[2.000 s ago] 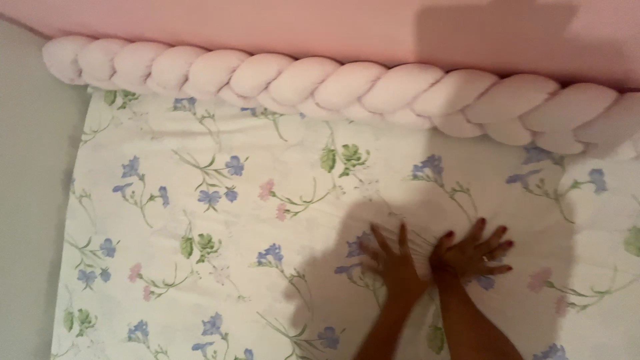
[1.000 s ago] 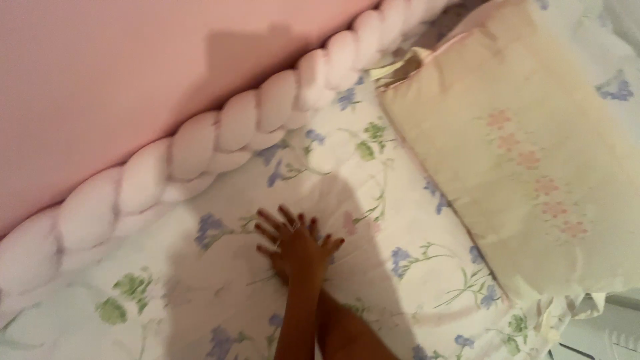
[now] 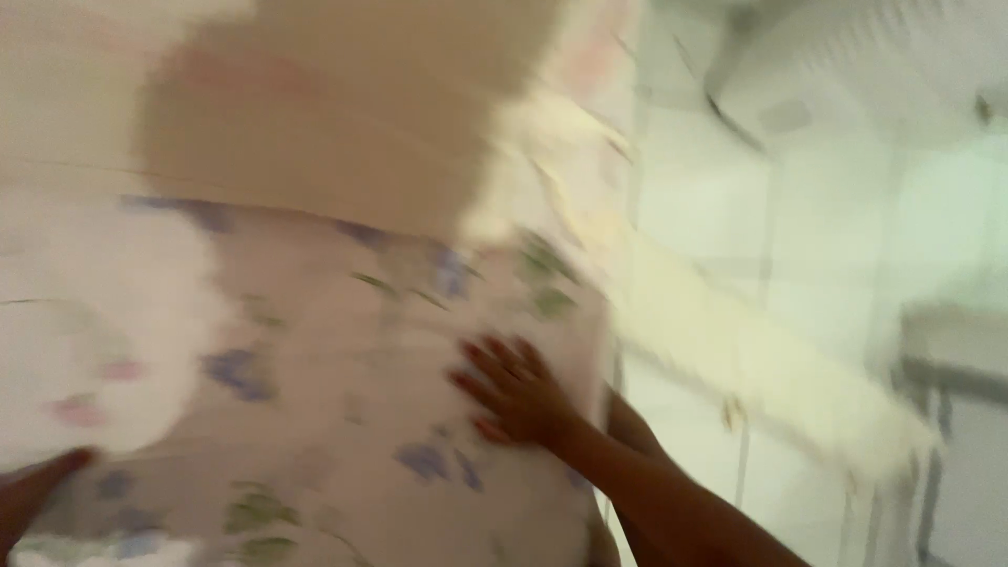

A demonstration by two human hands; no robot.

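A floral fitted or flat sheet (image 3: 354, 472), white with blue, green and pink print, covers the mattress. My right hand (image 3: 516, 394) lies palm down on it near the right edge, fingers spread a little, holding nothing. What seems to be part of my left hand (image 3: 47, 484) enters at the lower left over the sheet, mostly cut off, so its fingers cannot be read. Above them, a beige pillow (image 3: 331, 118) rests on the sheet, largely in shadow. Motion blur softens everything.
Right of the mattress edge, a pale yellow cloth strip (image 3: 756, 354) extends over the light tiled floor (image 3: 701, 205). Blurred grey objects stand at the upper right and right edge (image 3: 957, 346). Another dark limb shows behind my right forearm.
The view has swung far toward the bed's right side; the pink wall and braided bumper are out of sight. My hands, close together or overlapping before, are now well apart.
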